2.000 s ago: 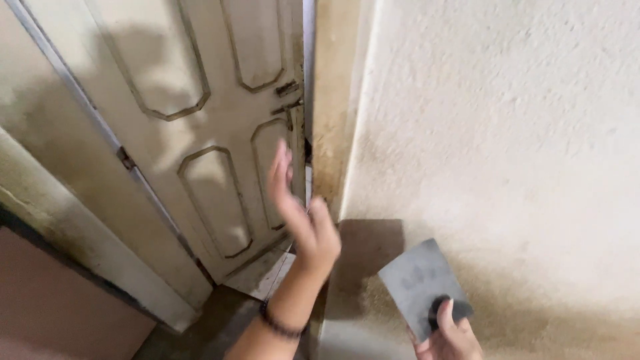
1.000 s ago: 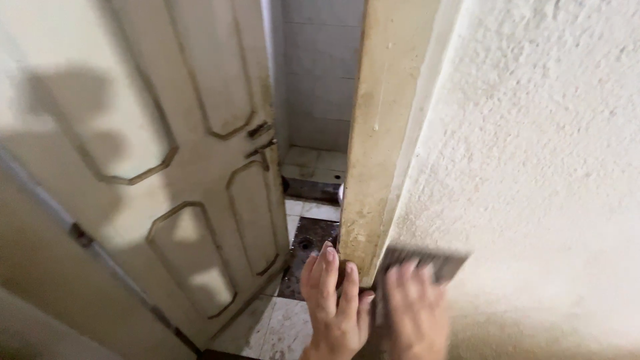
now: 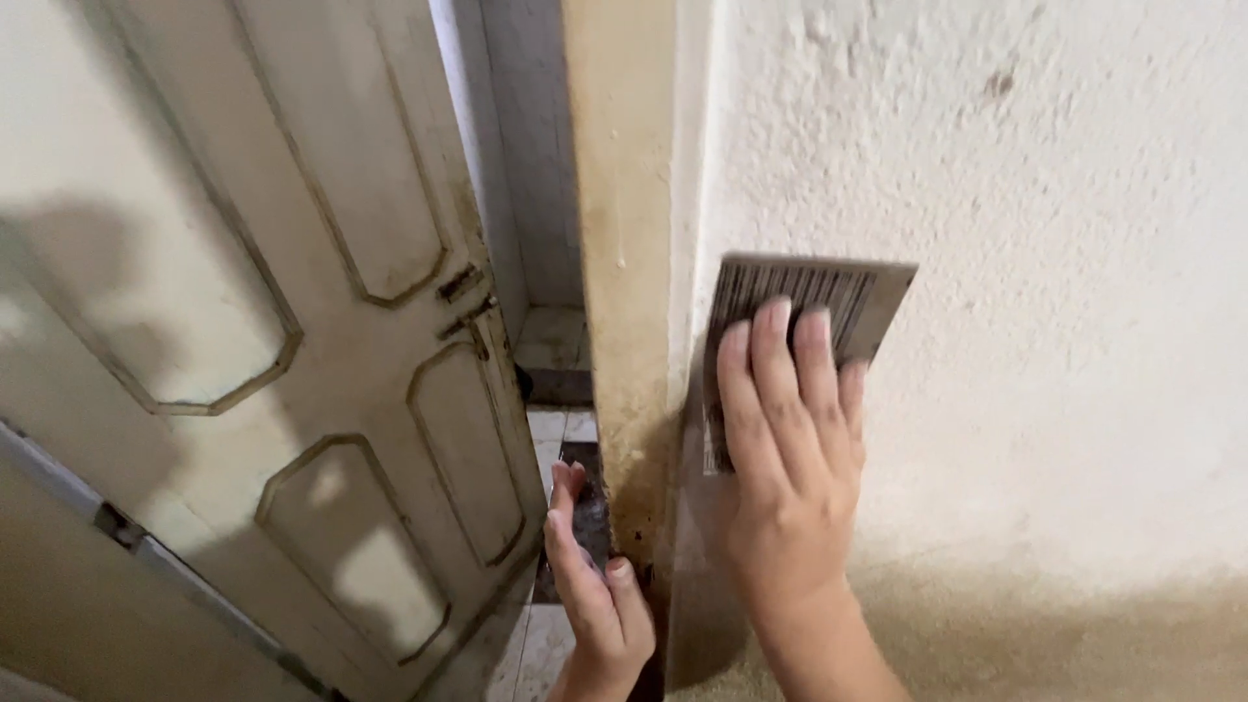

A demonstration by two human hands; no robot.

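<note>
My right hand (image 3: 795,439) lies with its fingers over a thin rectangular sheet (image 3: 887,302), whose face bears barcode-like dark stripes. The palm side faces the rough plaster wall (image 3: 1033,370), and the sheet is against that wall just right of the door frame (image 3: 629,273). Whether the fingers grip the sheet or only press it cannot be made out. Lower down and to the left, my left hand (image 3: 600,585) is beside the frame's lower part, fingers apart from the thumb, with nothing seen in it.
A panelled door (image 3: 361,380) with a metal bolt (image 3: 463,302) stands ajar at the left. Through the gap show floor tiles (image 3: 546,643) and a tiled wall (image 3: 531,156). The wall is stained brown low down.
Two seconds ago my right hand held the sheet low at the right, its grey side showing; now the sheet is against the wall. The door frame and wall appear larger in view.
</note>
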